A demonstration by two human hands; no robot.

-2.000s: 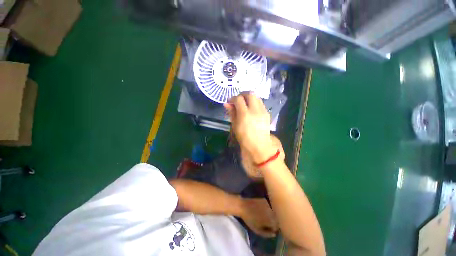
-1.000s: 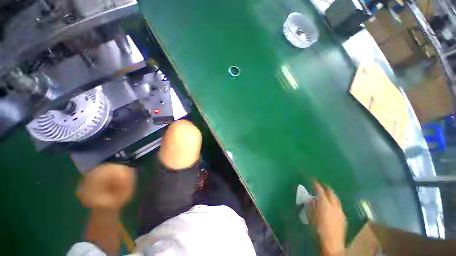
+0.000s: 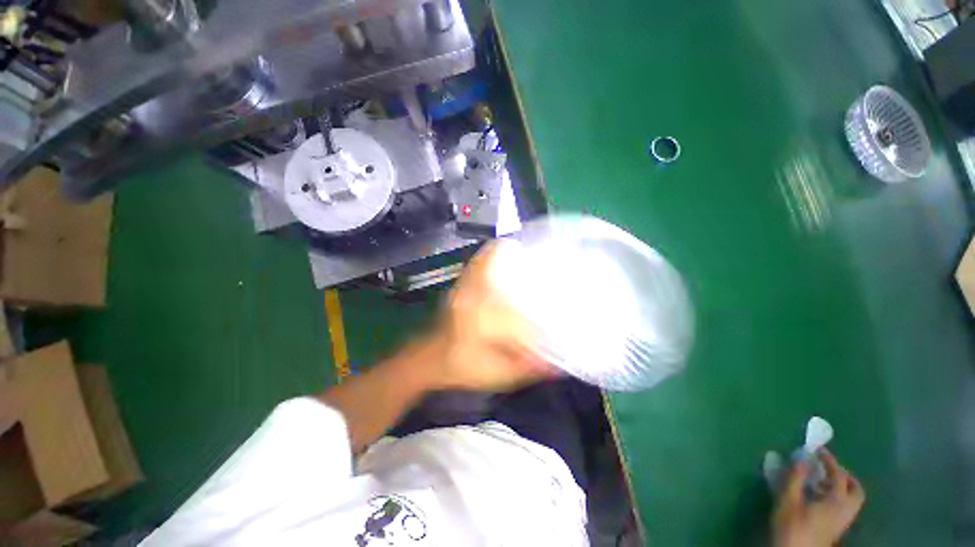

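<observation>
My left hand (image 3: 486, 326) grips a white grille housing (image 3: 609, 305) by its left edge and holds it over the near edge of the green belt. The hand and the housing are blurred. My right hand (image 3: 821, 511) is at the lower right over the belt, cut off by the lower edge, with its fingers closed on a translucent fan blade (image 3: 817, 433). The round pale fixture (image 3: 340, 182) under the machine is bare, with small posts on it.
The machine frame (image 3: 321, 69) spans the upper left. A small control box with a red light (image 3: 478, 203) stands beside the fixture. On the belt (image 3: 716, 235) lie a dark ring (image 3: 665, 149) and another grille housing (image 3: 888, 134). Cardboard boxes (image 3: 53, 427) stand at the left.
The grille housing has left the fixture and is now in my left hand over the belt edge. My right hand still has the blade at the lower right. The view has shifted.
</observation>
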